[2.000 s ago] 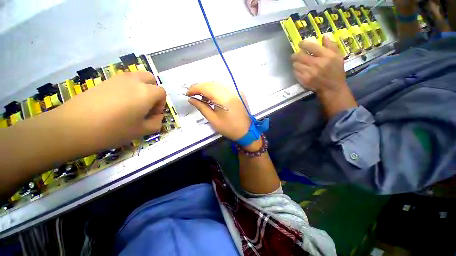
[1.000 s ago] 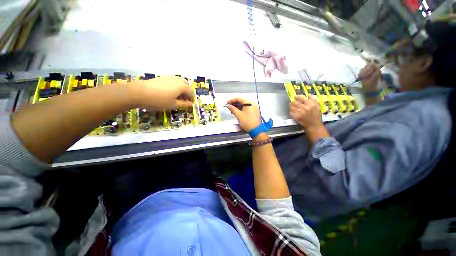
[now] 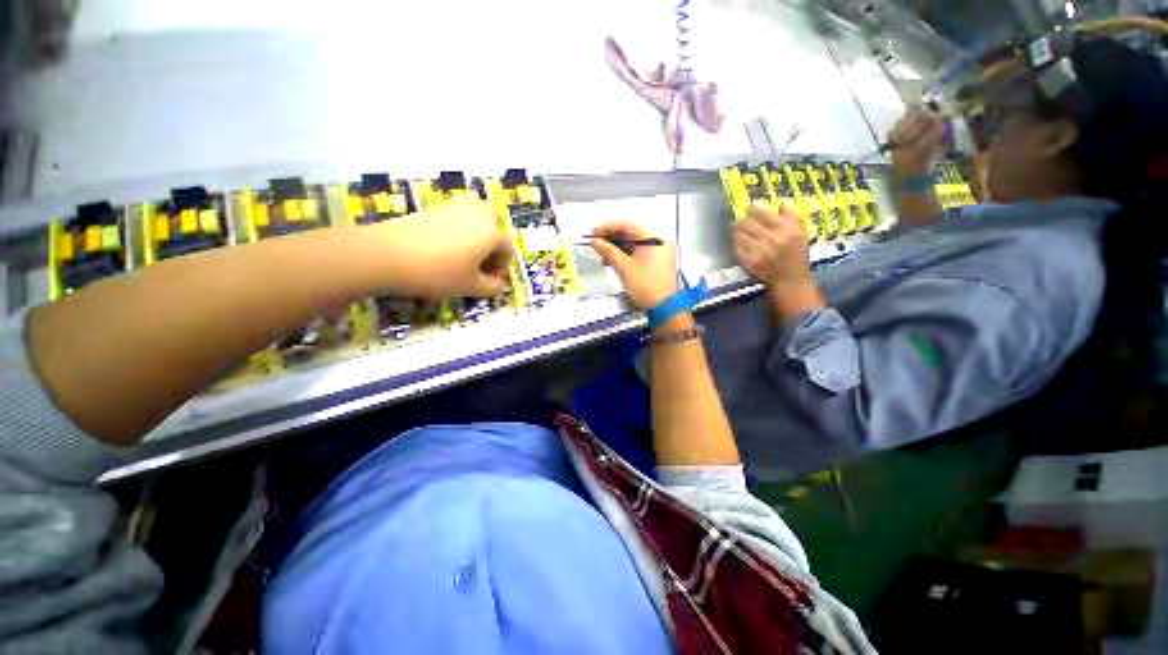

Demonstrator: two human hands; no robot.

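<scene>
A row of several circuit boards (image 3: 527, 205) with yellow edges and black blocks at the far end lies on the metal-edged line. My left hand (image 3: 464, 248) is over the right part of the row, fingers curled down at the second board from the right; its fingertips and anything in them are hidden. My right hand (image 3: 644, 273) is just right of the last board and holds dark tweezers (image 3: 637, 241) like a pen, pale tips pointing left toward that board. A blue wrist strap (image 3: 676, 303) is on my right wrist.
A person (image 3: 948, 320) in grey-blue sits close on my right, a hand (image 3: 774, 246) on another row of boards (image 3: 820, 198). A pink crumpled cloth (image 3: 670, 92) lies beyond the boards. The rail edge (image 3: 384, 384) runs along my side. A thin cord rises past my right hand.
The view has swung up and outward, showing more of both rows and the neighbour. My left hand stays over the row's right part; my right hand still holds the tweezers, now nearly level.
</scene>
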